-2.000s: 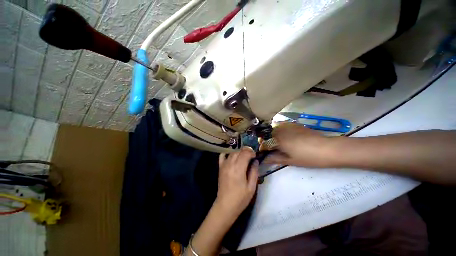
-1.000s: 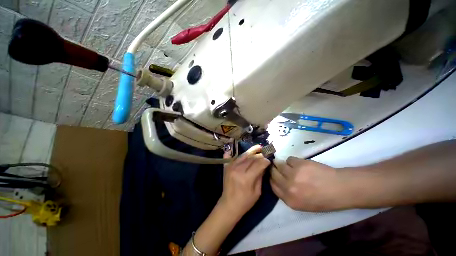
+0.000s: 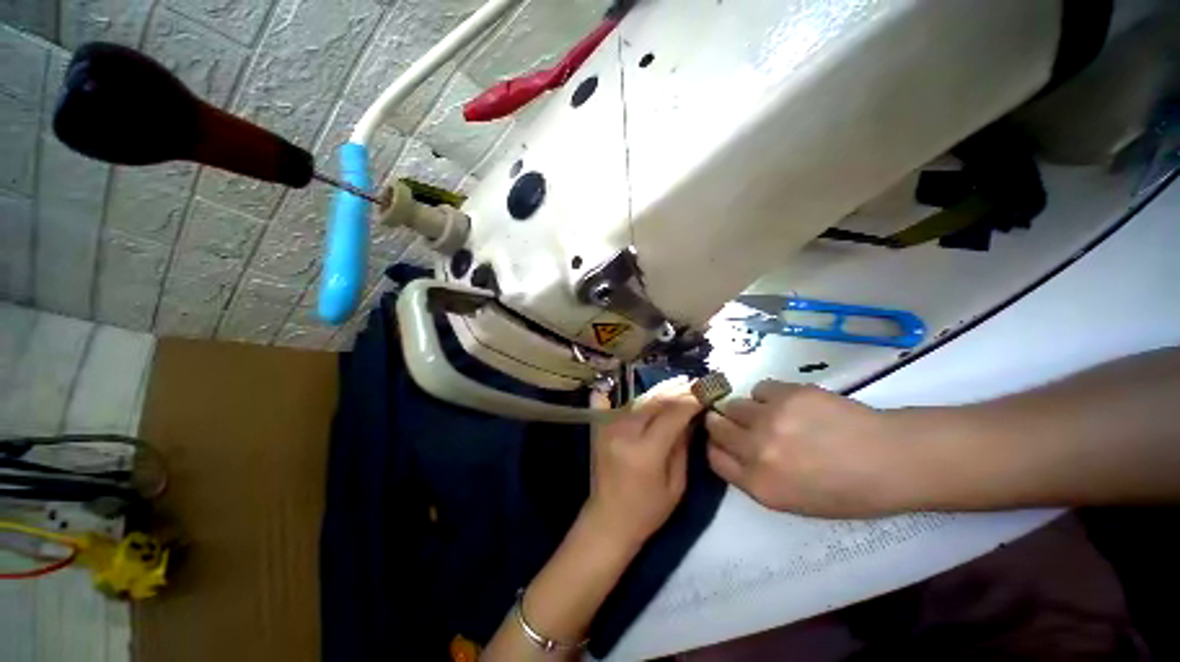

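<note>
The navy garment [image 3: 453, 479] lies left of and under the machine head, its edge reaching the needle area. My left hand [image 3: 642, 468] grips the cloth edge with bent fingertips close to the presser foot. My right hand [image 3: 809, 450] pinches the cloth edge just right of my left fingertips. The small brassy ribbed block [image 3: 710, 388] sits between the two hands' fingertips. The cream-white sewing machine [image 3: 738, 155] stands above the hands. The presser foot and needle are small and partly hidden by the head and fingers.
Blue thread snips [image 3: 854, 321] lie on the machine bed. Dark scraps [image 3: 980, 197] lie under the arm. A dark red-black screwdriver [image 3: 188, 123], a lamp with blue sleeve [image 3: 343, 239] and a red-handled tool [image 3: 537, 88] are near the head. Brown cardboard [image 3: 233, 504] stands left.
My right hand has moved back from beside the needle area toward the table's front edge and now pinches the cloth. My left hand has shifted slightly right. The camera view has shifted a little.
</note>
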